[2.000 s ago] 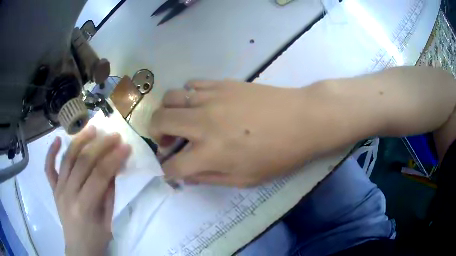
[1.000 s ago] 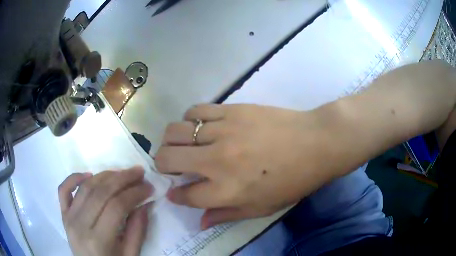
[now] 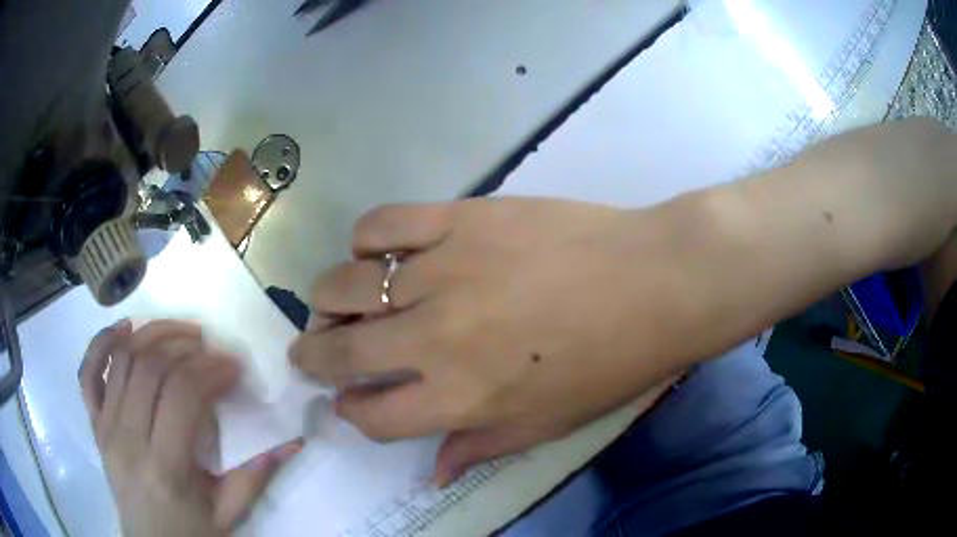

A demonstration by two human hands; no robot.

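Note:
The white fabric piece (image 3: 236,299) runs from under the presser foot (image 3: 193,222) towards me and nearly blends with the white table. My left hand (image 3: 173,409) lies on the cloth at the lower left, fingers curled, slightly blurred, with the thumb near a cloth edge. My right hand (image 3: 451,325), with a ring, is at the cloth's right edge below the foot. Its fingertips are at the edge, and the cloth under them is hidden. The orange-brown edge guide (image 3: 237,196) with its round slotted metal end is just right of the foot.
The dark machine head (image 3: 52,94) with its ribbed cream knob (image 3: 111,262) fills the upper left. Dark blades of thread snips (image 3: 334,13) show at the top edge. A ruler scale (image 3: 420,506) runs along the table front. A small black patch (image 3: 286,305) lies beside the cloth.
Over the last second my left hand has moved left and slightly up. My right hand has shifted slightly left and up at the cloth's edge. The machine appears slightly further left in view.

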